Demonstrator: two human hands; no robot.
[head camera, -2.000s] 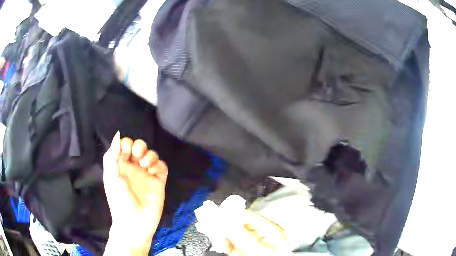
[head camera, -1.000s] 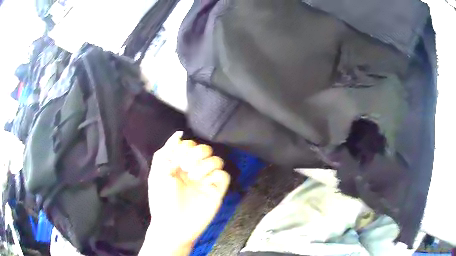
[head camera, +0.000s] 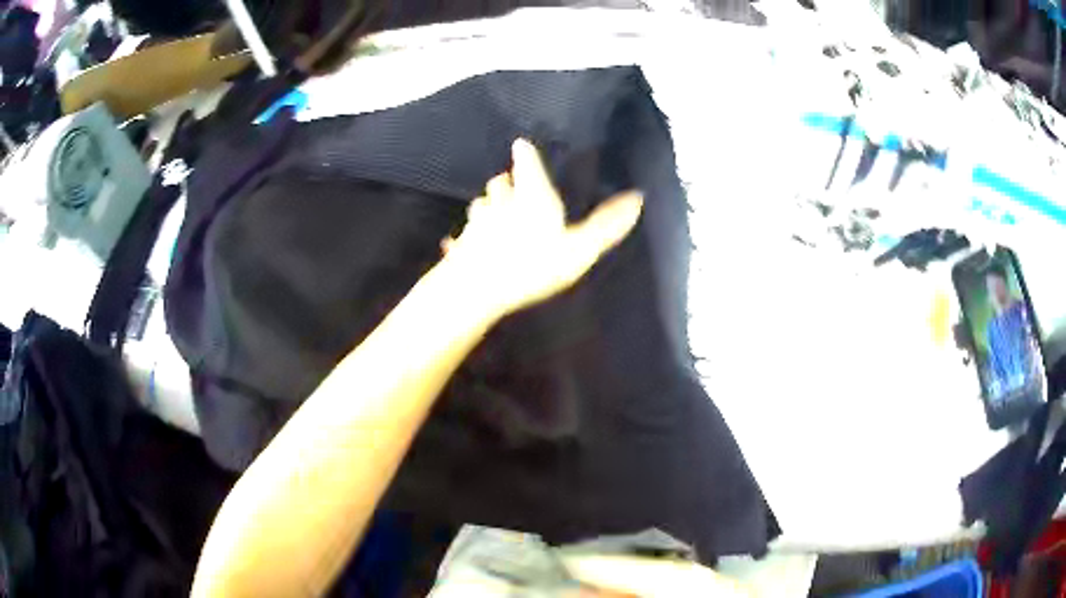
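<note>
A large black cloth panel (head camera: 351, 269) lies over the white table and hangs over its near edge. Its upper part is finely ribbed. My left hand (head camera: 538, 228) reaches in from the lower left over the upper middle of the panel. Its thumb and index finger are spread, the other fingers are curled, and nothing shows in it. Whether it presses on the cloth is unclear. A pale, overexposed shape at the bottom edge, over light cloth (head camera: 497, 563), may be part of my right hand or arm; what it holds cannot be told.
The white sewing machine with blue markings (head camera: 1015, 193) is at right, washed out by glare. A phone (head camera: 1003, 336) showing a person lies below it. Black cloth (head camera: 70, 444) is piled at left. A blue crate rim (head camera: 935, 584) and red bin (head camera: 1023, 567) are lower right.
The view has shifted to show the table and phone. The panel now lies flatter. My left hand has gone from near the dark pile to over the panel, its thumb and index finger now spread.
</note>
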